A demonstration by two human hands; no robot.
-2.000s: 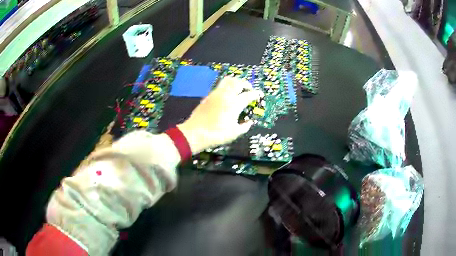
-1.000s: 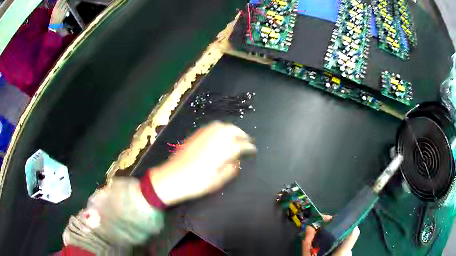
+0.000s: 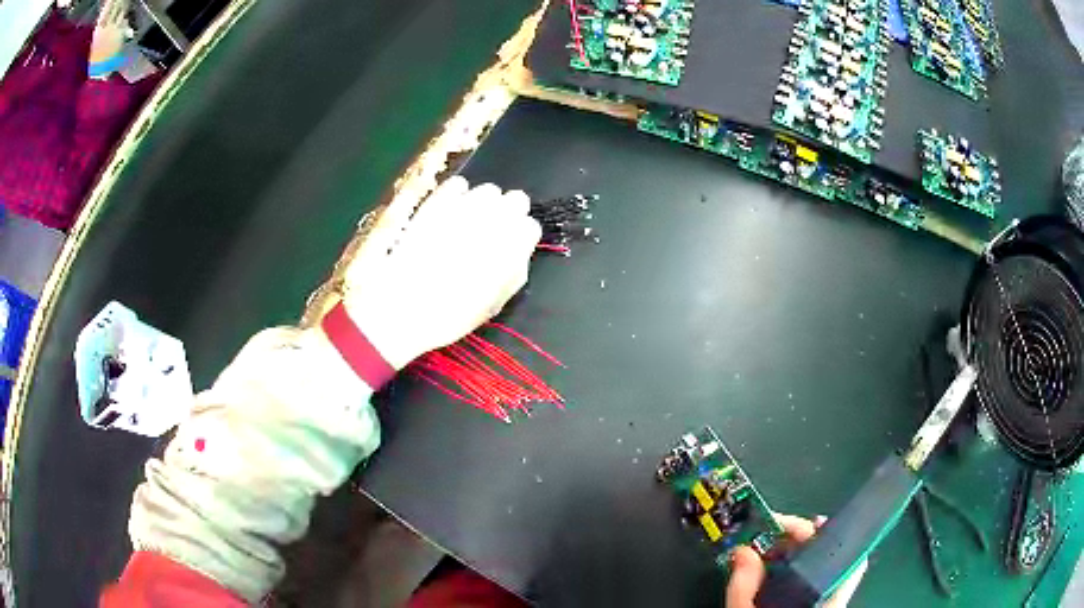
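Note:
My left hand (image 3: 446, 267), bare with a red wristband, is over the near side of the black lead wires (image 3: 563, 222). Its fingers are curled and the fingertips are hidden, with a red wire end showing beside them. A fanned pile of red lead wires (image 3: 493, 374) lies below the hand. My right hand (image 3: 747, 572), partly cut off at the bottom edge, is shut on the soldering iron (image 3: 850, 529), its silvery barrel pointing up right. Its fingers also hold a small single PCB (image 3: 713, 499), yellow blocks showing.
Populated PCB panels (image 3: 832, 83) lie on a raised ledge, more boards (image 3: 779, 166) along its front. A round fan (image 3: 1032, 356) stands at right, dark cutters (image 3: 945, 534) below. A white basket (image 3: 131, 374) is on the left belt (image 3: 226, 202). Another person's hand (image 3: 109, 42) shows upper left.
The view has swung from the ledge boards to the mat. Since one second ago, my left hand has moved up and left to the black wires, uncovering the red pile. My right hand still holds iron and board.

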